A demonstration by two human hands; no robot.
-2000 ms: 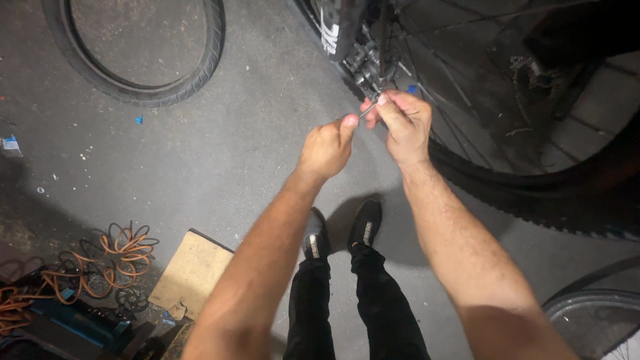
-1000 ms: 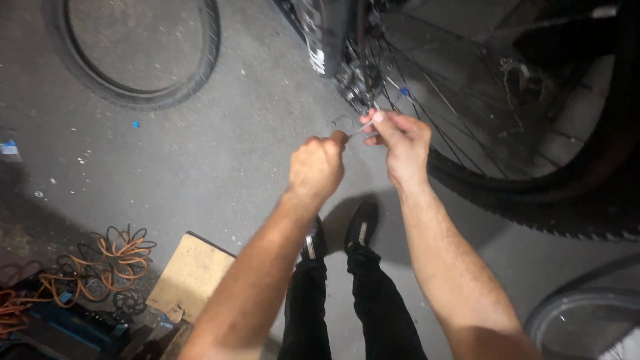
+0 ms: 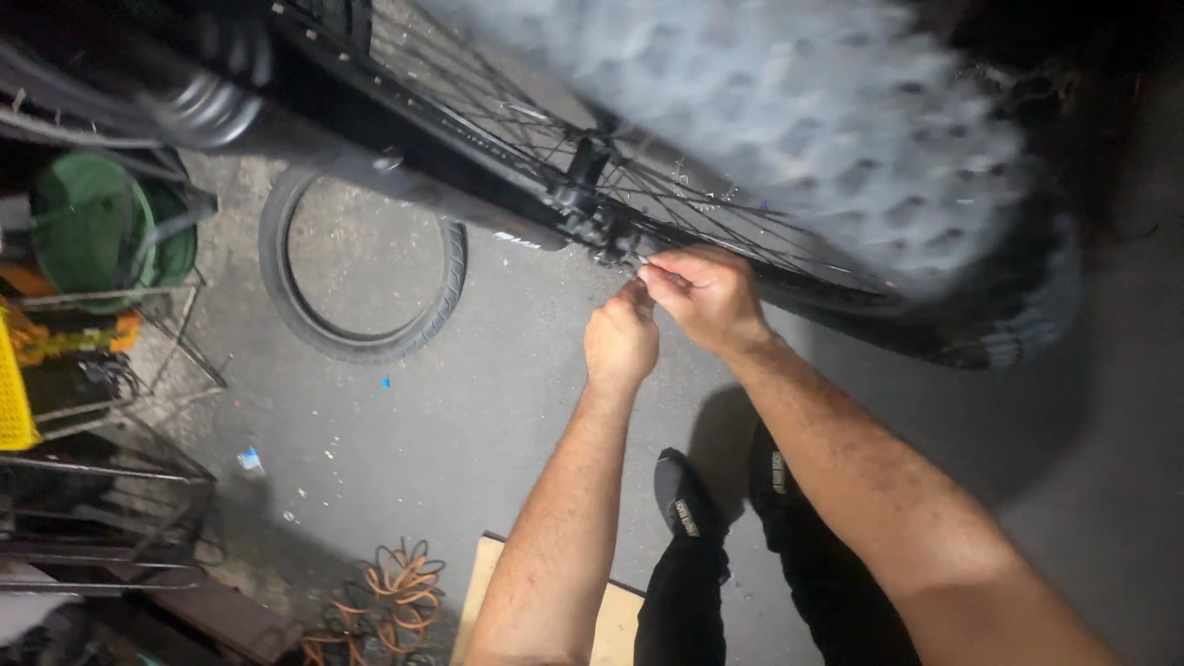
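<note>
My left hand (image 3: pixel 622 335) has its fingers closed around something small just below the hub of a bicycle wheel; the fingers hide most of it. Touching or almost touching it, my right hand (image 3: pixel 708 296) pinches a thin, light-coloured piece between thumb and fingertips, at the wheel's axle end. Above the fingertips is the wheel hub (image 3: pixel 592 166) with a dark metal mechanism (image 3: pixel 597 231) at its near end. The black fork leg (image 3: pixel 444 199) runs from there to the upper left. A knobbly bicycle tyre (image 3: pixel 832 139) looms blurred at the upper right.
A loose tyre (image 3: pixel 275 250) lies on the grey floor at left. Further left stand a green bucket (image 3: pixel 92 227), a yellow crate (image 3: pixel 11 379) and metal racks (image 3: pixel 120 474). An orange cable (image 3: pixel 398 592) lies coiled near a pale board (image 3: pixel 615 624). My shoes (image 3: pixel 684 495) are below my hands.
The view has turned and shifted a lot, bringing in the knobbly tyre, bucket and racks. Both hands stay by the hub. The thin rod seen between them earlier is now mostly hidden.
</note>
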